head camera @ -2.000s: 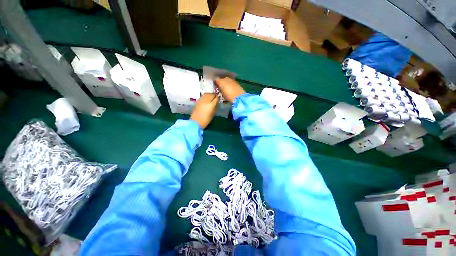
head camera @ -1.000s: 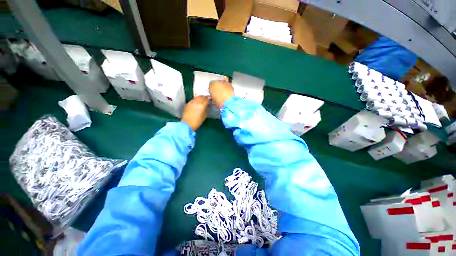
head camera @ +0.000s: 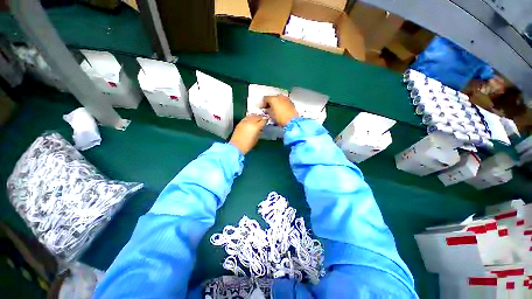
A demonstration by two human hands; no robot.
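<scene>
My left hand (head camera: pixel 249 132) is at the front of an open white retail box (head camera: pixel 260 96). My right hand (head camera: pixel 280 110) is over its mouth, fingers bent down. The fingertips nearly meet, with a small white bit between them; what they grip is too small to tell. The box's upright flap shows behind the hands; its front is mostly covered. A tangled heap of white coiled cables (head camera: pixel 271 239) lies on the green bench between my forearms.
Open white boxes (head camera: pixel 211 108) stand in a row on both sides. A bag of cables (head camera: pixel 58 195) and a metal post (head camera: pixel 73 70) are at left. Red-banded cartons (head camera: pixel 466 251) are at lower right. White cylinders (head camera: pixel 446 111) and a brown carton (head camera: pixel 350 44) are beyond.
The single coiled cable that lay above the heap two seconds ago is gone from there. Both hands, now at another box, and the row of boxes have shifted right in view since one second ago.
</scene>
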